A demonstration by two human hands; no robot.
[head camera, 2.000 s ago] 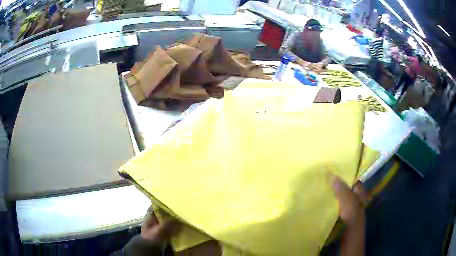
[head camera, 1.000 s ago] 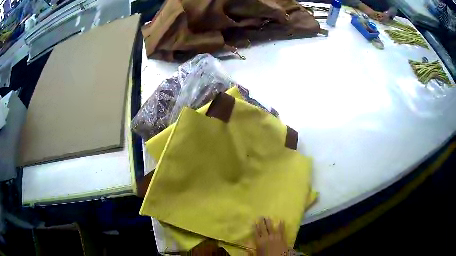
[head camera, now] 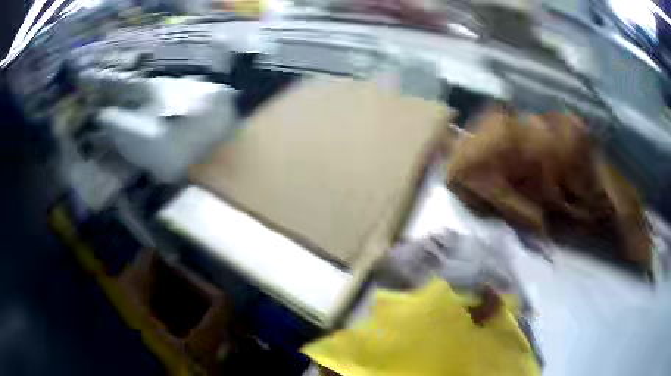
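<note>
The yellow bag panels (head camera: 434, 334) lie at the bottom edge of the blurred view, on the near left part of the white table (head camera: 588, 316). A small brown tab (head camera: 485, 306) shows on their upper right. The clear plastic bag of small brown parts (head camera: 449, 257) lies just beyond them. Neither of my hands can be made out; they are out of the picture or hidden.
A tan board (head camera: 324, 161) lies on a white board (head camera: 254, 250) left of the table. A brown heap of bag parts (head camera: 548, 176) is at the right. An open brown carton (head camera: 176, 297) stands on the floor at the lower left, beside a yellow line (head camera: 110, 283).
The view has swung left, so the tan board is now central and the carton shows. The yellow panels have shifted to the bottom edge. The hand seen on them is out of sight.
</note>
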